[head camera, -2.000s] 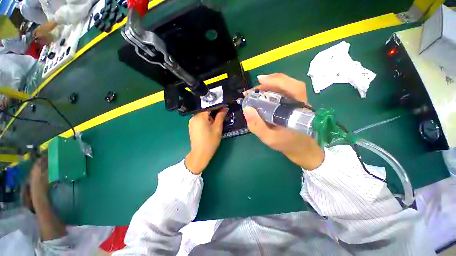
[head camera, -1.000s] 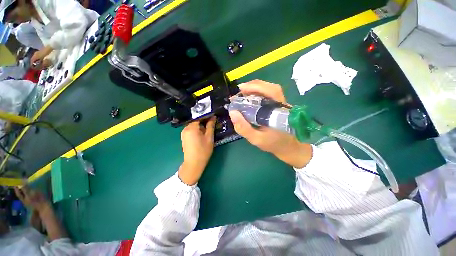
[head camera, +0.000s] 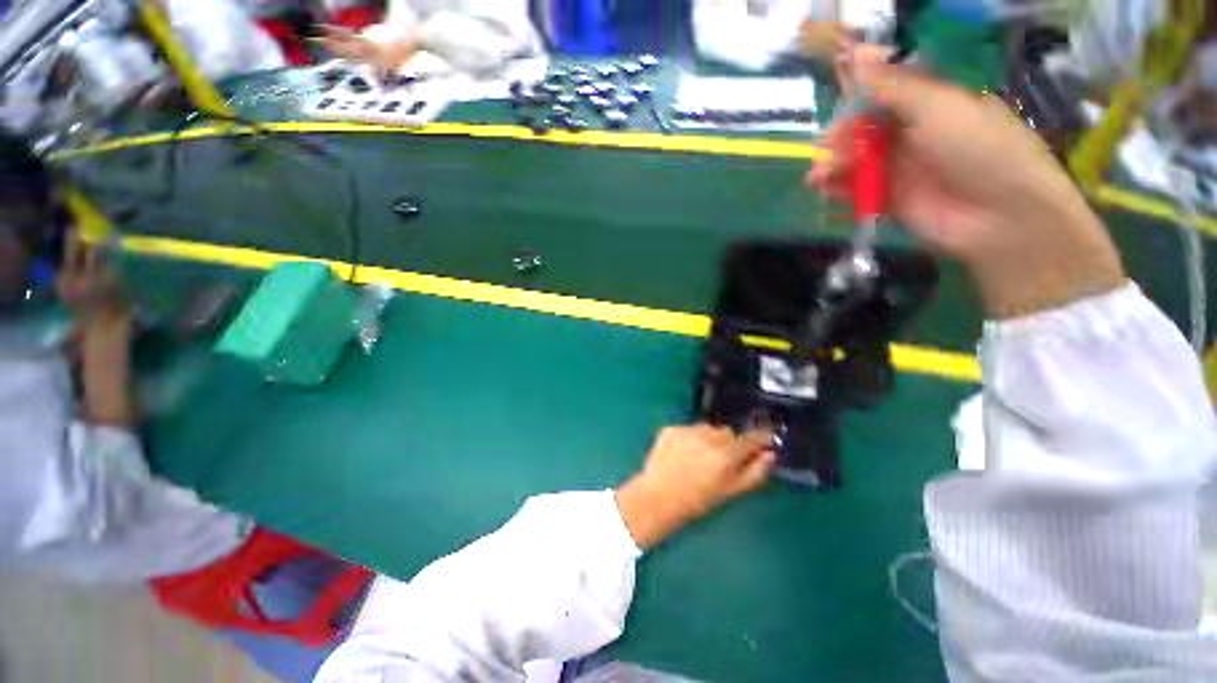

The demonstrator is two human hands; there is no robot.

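Note:
The black clamping fixture [head camera: 801, 438] stands on the green bench, right of centre, with a white label on it. Its toggle clamp [head camera: 848, 274] is blurred. The red clamp handle [head camera: 870, 167] points up. My right hand [head camera: 994, 180] is raised at the upper right, its fingers around the red handle. My left hand [head camera: 694, 474] is at the fixture's front left, fingertips on its lower part; whether they pinch a small part cannot be told. The dispensing syringe cannot be made out.
A green box [head camera: 287, 327] with a clear plastic scrap stands at left. Small black parts [head camera: 527, 262] lie on the belt behind the yellow strip [head camera: 534, 302]. Trays and dark parts are on the far bench. People in white smocks are at left and across the line.
My right hand has left the fixture's front and risen to the red handle; the syringe has gone from sight. My left hand stays at the fixture. The view has swung, putting the fixture farther right.

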